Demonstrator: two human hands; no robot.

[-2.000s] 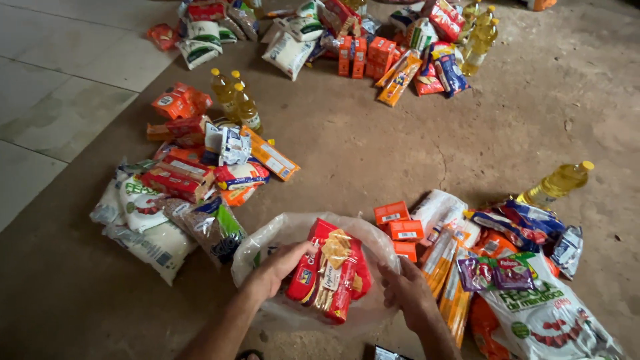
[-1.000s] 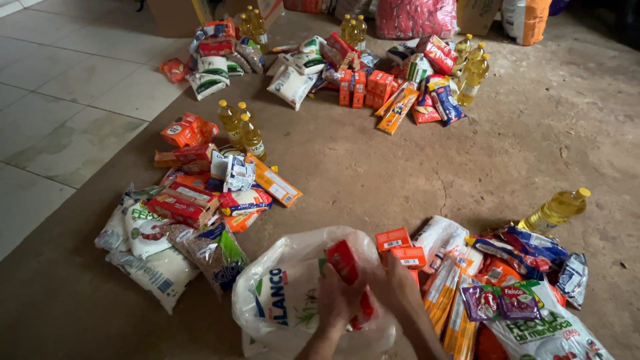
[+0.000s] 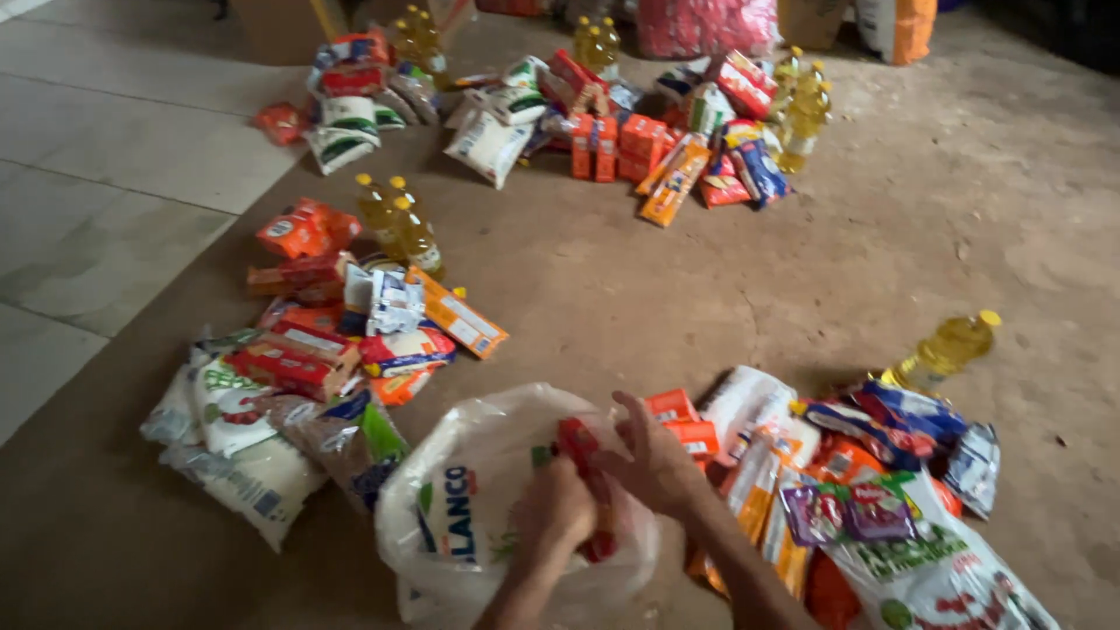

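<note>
In the head view, a clear plastic bag (image 3: 525, 402) stands with its mouth open at the lower middle, a white printed packet (image 3: 455, 507) inside it. A red packet (image 3: 584, 446) is upright inside the bag's right side. My left hand (image 3: 556, 507) is inside the bag mouth beside the red packet, its fingers curled; whether it grips anything is hidden. My right hand (image 3: 652, 459) is over the bag's right rim, fingers spread beside the red packet. Small orange boxes (image 3: 691, 435) lie just right of the bag, partly behind my right hand.
Grocery piles surround the bag: red biscuit packs (image 3: 293, 359) and sacks at left, orange pasta packets (image 3: 757, 499) and a white sack (image 3: 945, 560) at right. An oil bottle (image 3: 949, 350) leans at right. More piles and oil bottles (image 3: 805, 122) stand farther back, before cardboard boxes (image 3: 284, 31).
The red packets, held over the bag two seconds ago, have gone down into it. My right hand has moved from the packet to the bag's right rim, its fingers spreading. The view has tilted up.
</note>
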